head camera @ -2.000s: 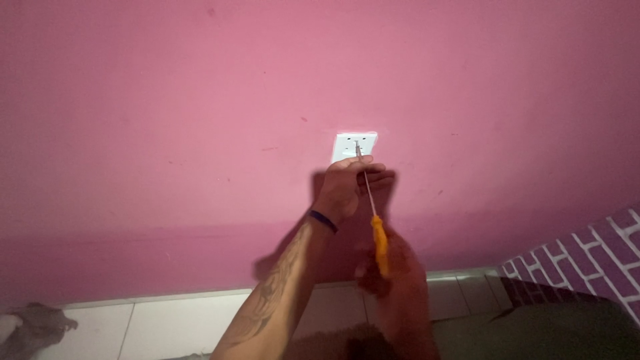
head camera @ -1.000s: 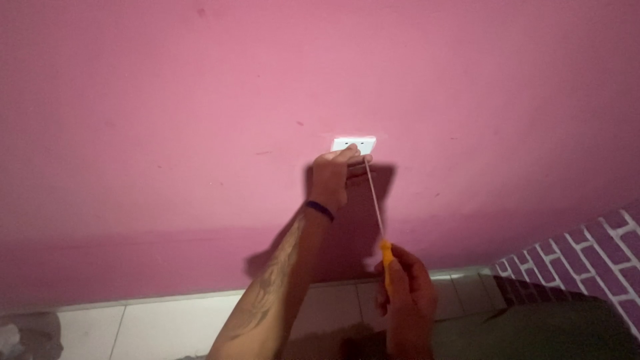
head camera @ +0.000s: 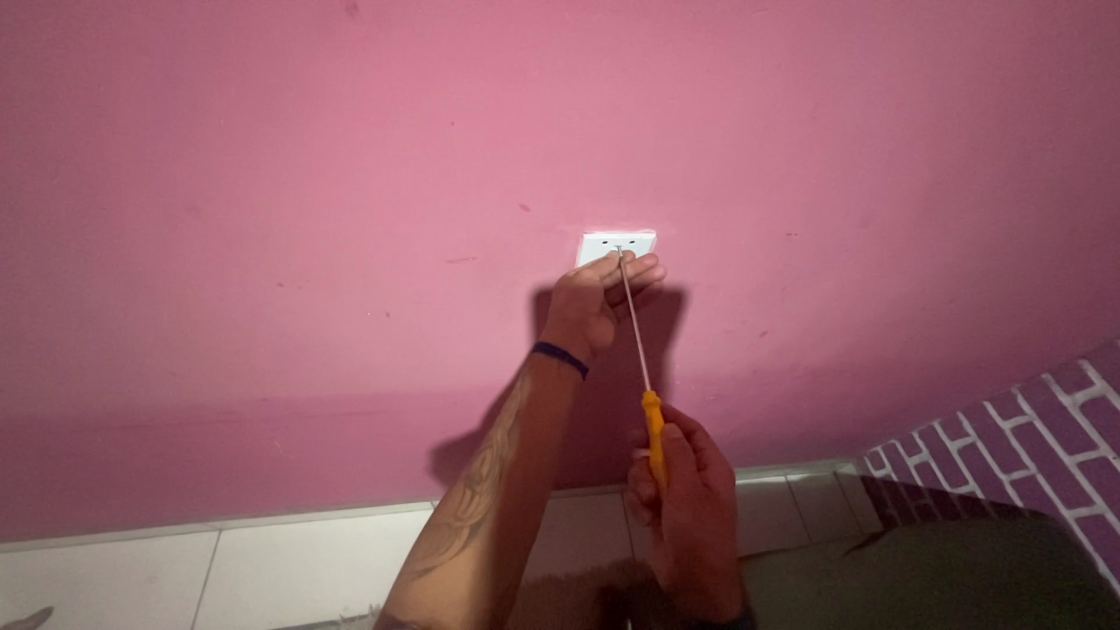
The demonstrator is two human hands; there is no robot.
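Note:
A white wall socket plate (head camera: pixel 619 241) with small dark holes sits on the pink wall. My left hand (head camera: pixel 595 302), with a dark band at the wrist, lies over the plate's lower part, its fingertips around the tip of a long screwdriver (head camera: pixel 655 437). The thin metal shaft slants up from the yellow handle to the middle of the plate. My right hand (head camera: pixel 687 494) grips that handle below, with the thumb along it. The lower part of the plate is hidden behind my left fingers.
White floor tiles (head camera: pixel 306 560) run along the foot of the pink wall (head camera: pixel 262 219). At the right stands a purple wall with a white brick pattern (head camera: pixel 1024 446). A dark greenish surface (head camera: pixel 919 573) fills the lower right corner.
From one second ago, the screwdriver tip has moved from the plate's lower edge up to its middle, and my left fingers have shifted around the tip. My right hand still holds the handle.

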